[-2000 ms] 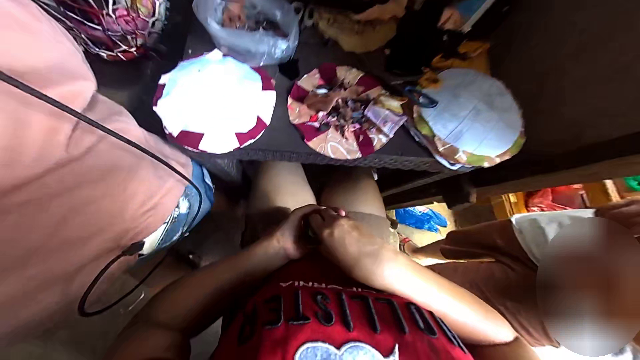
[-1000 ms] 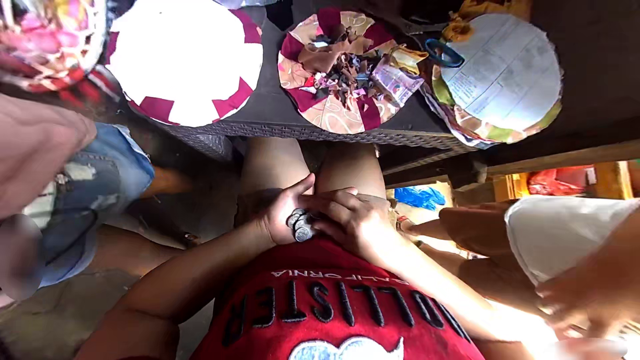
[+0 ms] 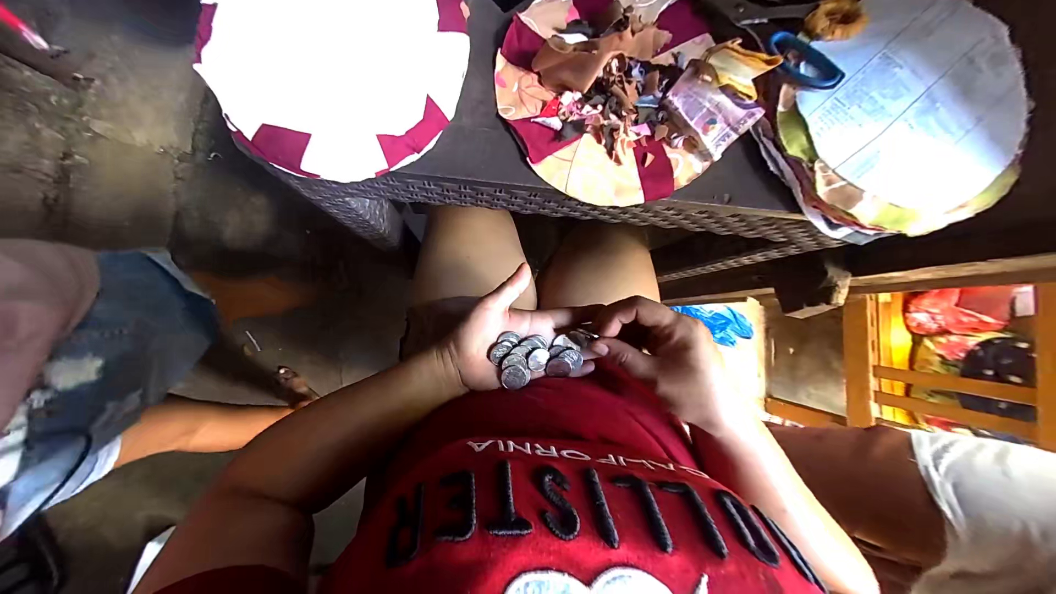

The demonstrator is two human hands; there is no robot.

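Note:
Palm up above my lap, my left hand (image 3: 487, 338) carries several silver-coloured coins (image 3: 516, 363) spread over its palm and fingers. My right hand (image 3: 660, 355) is at the left fingertips, its thumb and forefinger pinching at a coin (image 3: 582, 337) there. On the dark woven-edged table beyond my knees lie a round patchwork cloth piece (image 3: 594, 169) with fabric scraps (image 3: 610, 74) and a small plastic packet (image 3: 711, 111) on it, a white-topped round piece (image 3: 338, 74) with maroon edge patches, and a stack of round pieces (image 3: 916, 99) topped with printed paper.
The dark table (image 3: 462, 157) has a blue-handled pair of scissors (image 3: 804, 62) at the right round stack. A person in denim shorts (image 3: 132, 355) is at my left, and another person's leg (image 3: 858, 487) at my right. A wooden rack (image 3: 949, 384) with bags stands at the far right.
My left hand has opened out flat, showing coins that were bunched between both hands. My right hand has shifted to its fingertips. The person at left has moved further left since the first frame.

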